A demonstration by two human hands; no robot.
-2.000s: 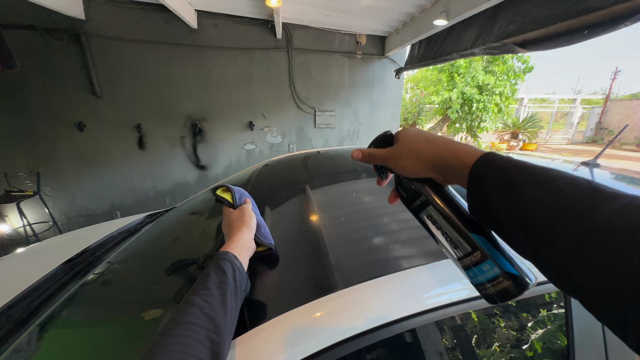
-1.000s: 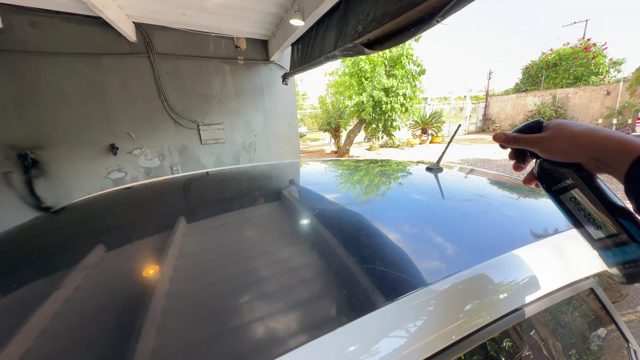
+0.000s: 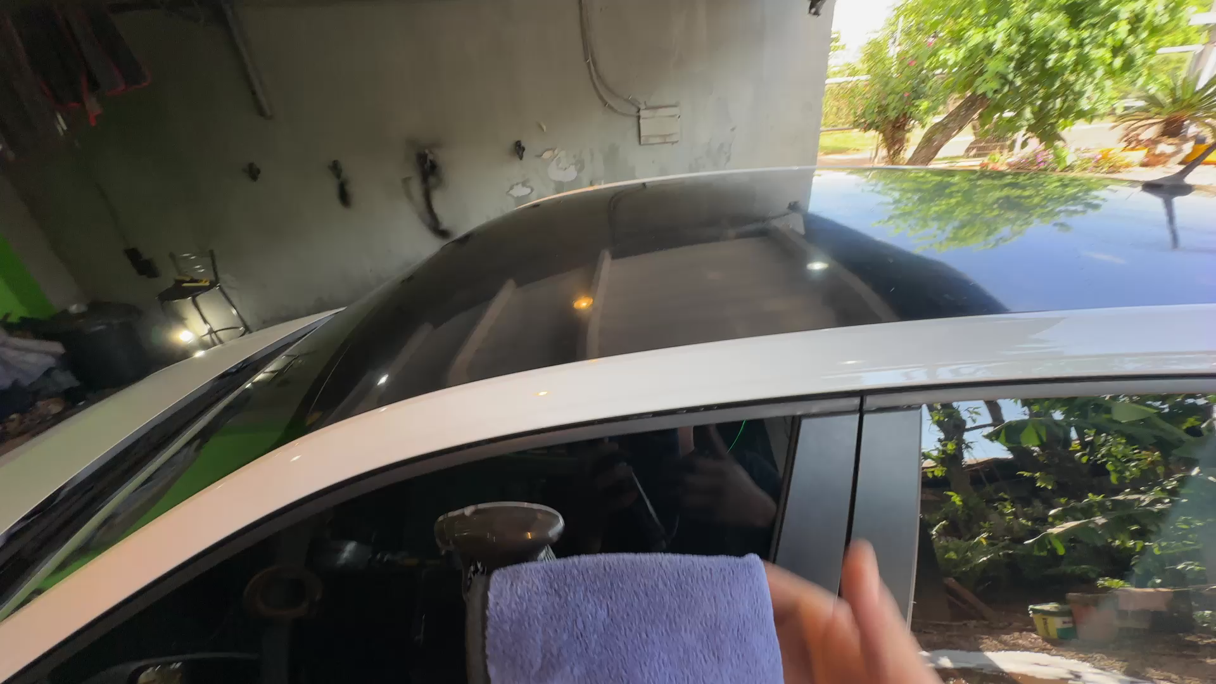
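Note:
A folded blue-purple microfibre cloth (image 3: 632, 617) is at the bottom centre, in front of the dark front side window (image 3: 380, 532) of a white car. The dark head of a spray bottle (image 3: 499, 532) shows just behind the cloth's upper left corner; the rest of the bottle is mostly hidden. My right hand (image 3: 841, 617), blurred, is at the cloth's right edge with its thumb raised; its fingers are partly hidden behind the cloth, so its grip is unclear. My left hand is out of sight. Above stretches the glossy black car roof (image 3: 665, 285), reflecting ceiling beams and lamps.
The white roof rail (image 3: 665, 366) curves across the view. An antenna (image 3: 1173, 180) stands at the roof's right. Beyond the car are a grey wall (image 3: 475, 85), a chair (image 3: 195, 290) and a lit lamp (image 3: 185, 335). Plants reflect in the rear side window (image 3: 1064, 494).
The cloth was in my left hand on the dark glass two seconds ago; now it is beside the car. The bottle, earlier in my right hand, is now behind the cloth. The view has swung left and down.

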